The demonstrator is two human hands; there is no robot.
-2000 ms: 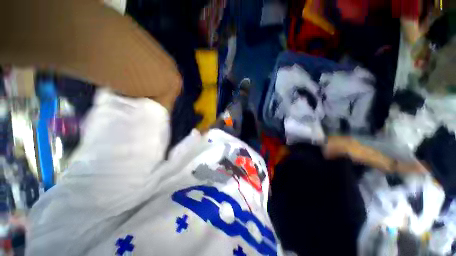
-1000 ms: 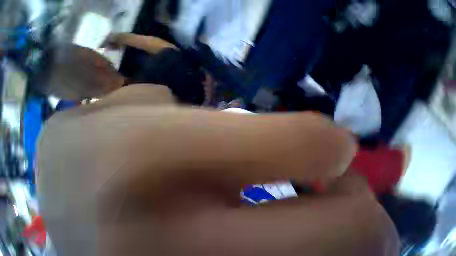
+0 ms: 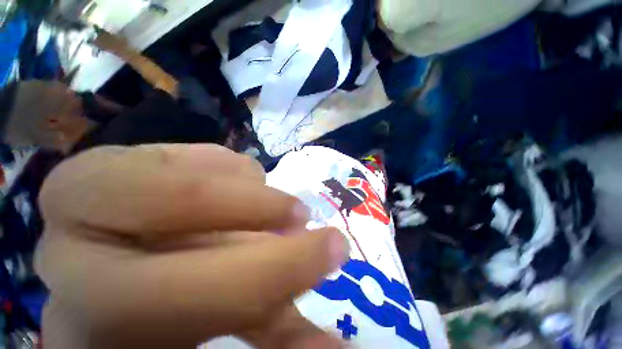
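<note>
My left hand (image 3: 184,238) is very large, close to the camera and blurred, reaching in from the left edge. Its fingers are bent and point right, with two fingertips near each other. No held thing shows, and the palm side is hidden. My right hand is not in view. Black-and-white panels (image 3: 293,75) lie piled at the upper middle, beyond my hand, on a flat pale surface (image 3: 361,105). My hand overlaps my white shirt with blue print in the picture.
A person in dark clothes (image 3: 160,123) sits at the left, one arm reaching to a white table (image 3: 153,31). A pale-clothed person's part (image 3: 450,24) is at the top. Black and white fabric pieces (image 3: 525,225) are heaped at the right. Dark blue floor (image 3: 470,82) shows between.
The view has swung and steadied, bringing the black-and-white panels and right-hand heap into sight. My left hand, stretched across the middle a second ago, now sits further left.
</note>
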